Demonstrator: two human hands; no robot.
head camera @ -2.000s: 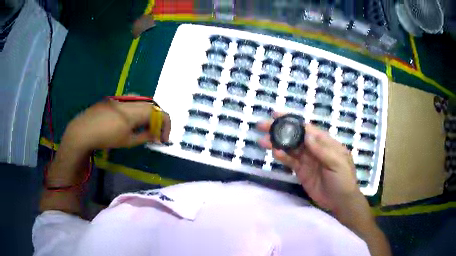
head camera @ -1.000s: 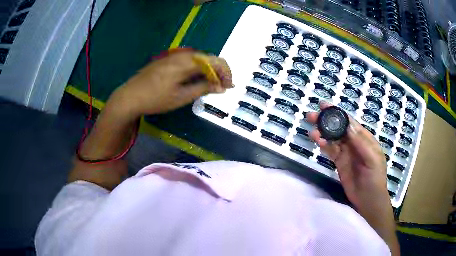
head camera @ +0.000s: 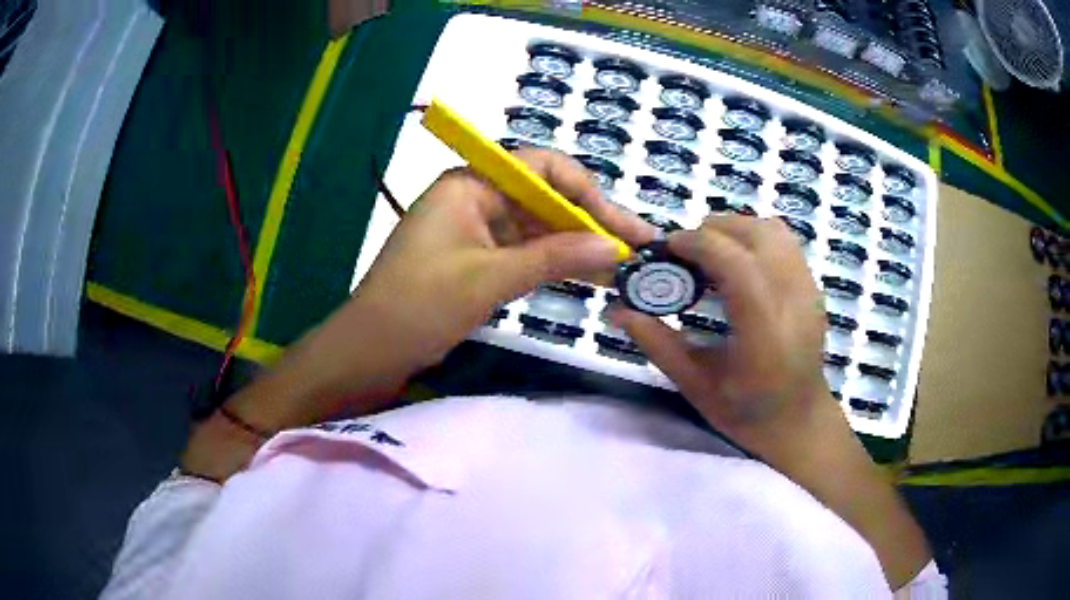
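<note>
My left hand [head camera: 469, 234] grips the yellow test probe [head camera: 505, 174], which slants down to the right. The probe's tip is at the upper left rim of a round speaker driver [head camera: 659, 286]; whether it touches cannot be told. My right hand [head camera: 751, 334] holds this driver by its black rim between thumb and fingers, its light ringed face up. Both hands are above the white tray [head camera: 464, 59], where drivers stand on edge in rows. The hands hide part of the rows. Red and black leads [head camera: 241, 252] run near my left wrist.
A brown cardboard sheet [head camera: 986, 328] lies right of the tray, with more drivers at its right edge. Pale ribbed trays [head camera: 82, 176] are at the far left. Clear trays of parts [head camera: 839, 41] and a round white fan [head camera: 1018, 41] are at the back. Yellow tape marks the green mat.
My left hand has brought the probe rightward to the driver, and the hands are now together. The driver shows its light ringed face now. The camera view has shifted.
</note>
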